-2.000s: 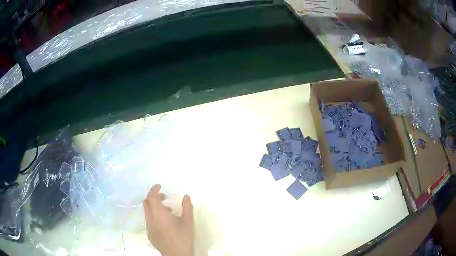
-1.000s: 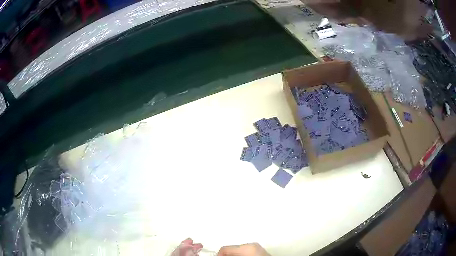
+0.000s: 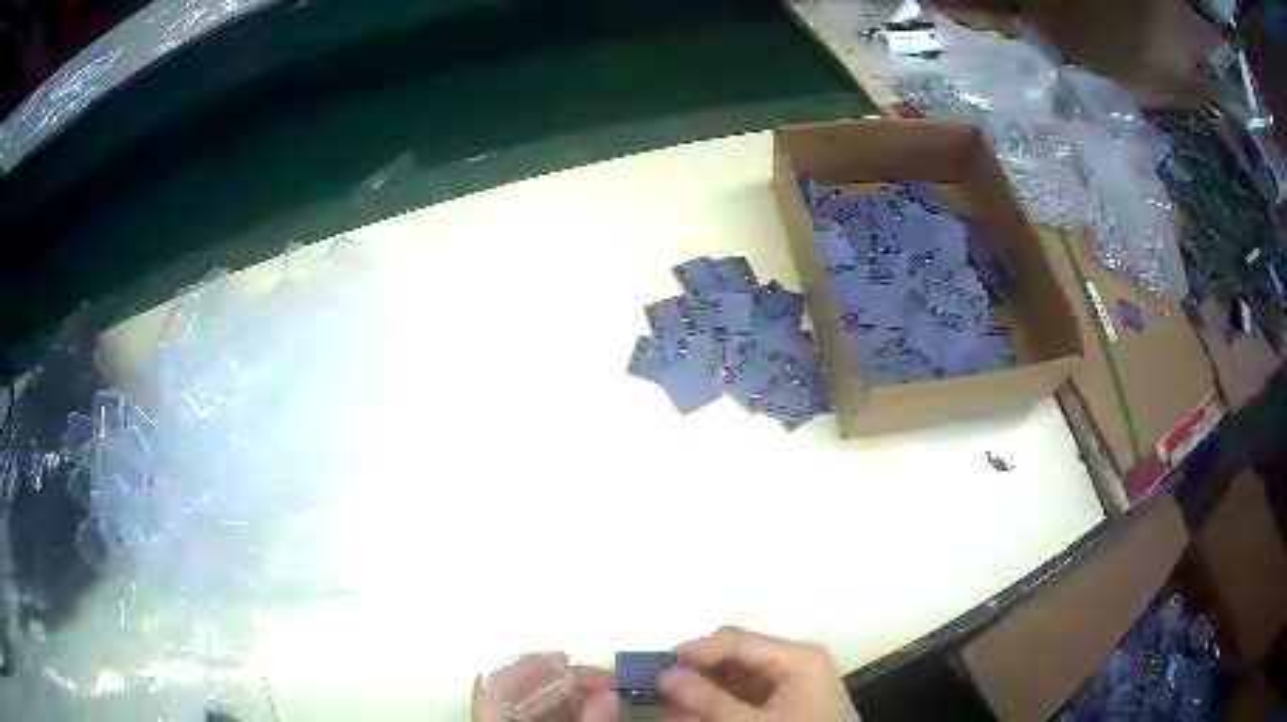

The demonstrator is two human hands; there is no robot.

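Observation:
At the bottom edge, my left hand (image 3: 491, 701) holds a clear plastic case (image 3: 534, 684) in its fingertips and is partly cut off by the edge. My right hand (image 3: 755, 680) is just to its right and grips a purple-grey insert card (image 3: 647, 676) between thumb and fingers. The card is beside the case, not inside it. A loose pile of insert cards (image 3: 727, 346) lies on the bench against the left side of the card tray (image 3: 939, 392), which is full of the same cards. Clear cases (image 3: 212, 423) are heaped at the left.
A dark green conveyor belt (image 3: 466, 92) runs behind the white benchtop (image 3: 494, 466). Crumpled clear polybags (image 3: 1073, 155) lie on the side surface at right. An open carton with shiny purple-grey contents (image 3: 1164, 663) is below the bench's right edge. A small dark scrap (image 3: 998, 461) lies near the tray.
The single card lying apart in front of the pile is gone, and my right hand now holds a card. Both hands show more fully at the bottom edge. The view has shifted.

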